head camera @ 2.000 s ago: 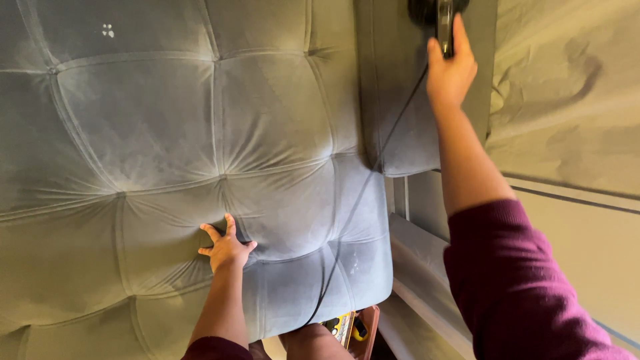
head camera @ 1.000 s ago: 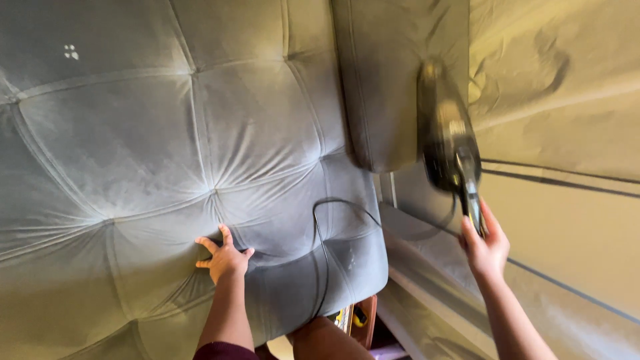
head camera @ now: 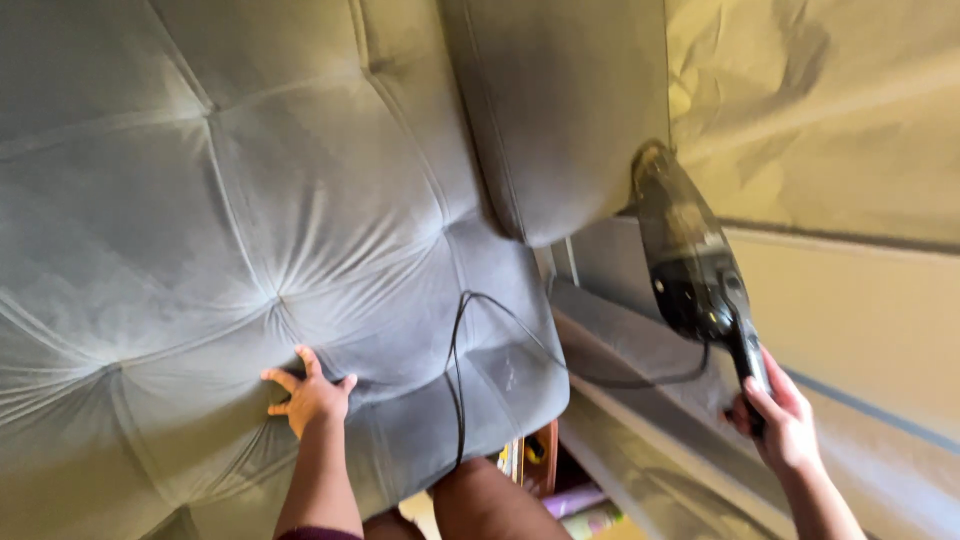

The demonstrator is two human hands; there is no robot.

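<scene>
My right hand (head camera: 784,420) grips the handle of a black corded handheld vacuum cleaner (head camera: 694,262) with a see-through dust bin. Its nozzle points up, at the outer edge of the grey armrest or bolster (head camera: 570,112); whether it touches is hard to tell. A black power cord (head camera: 525,330) loops from the vacuum across the corner of a grey tufted upholstered cushion (head camera: 352,210). With fingers spread, my left hand (head camera: 315,394) presses on that cushion below a tufted seam and holds nothing.
Creased tan covering (head camera: 840,97) lies along the right side, above a pale panel (head camera: 862,300). A grey padded ledge (head camera: 637,352) runs below the armrest. Under the cushion's front corner stand a reddish-brown container (head camera: 541,465) and a purple item (head camera: 574,499). My bare knee is at the cushion's front edge.
The vacuum in my right hand has come down from the top of the armrest to its outer lower side. The cord, earlier stretched nearly straight, now hangs in a slack loop. My left hand stays on the cushion.
</scene>
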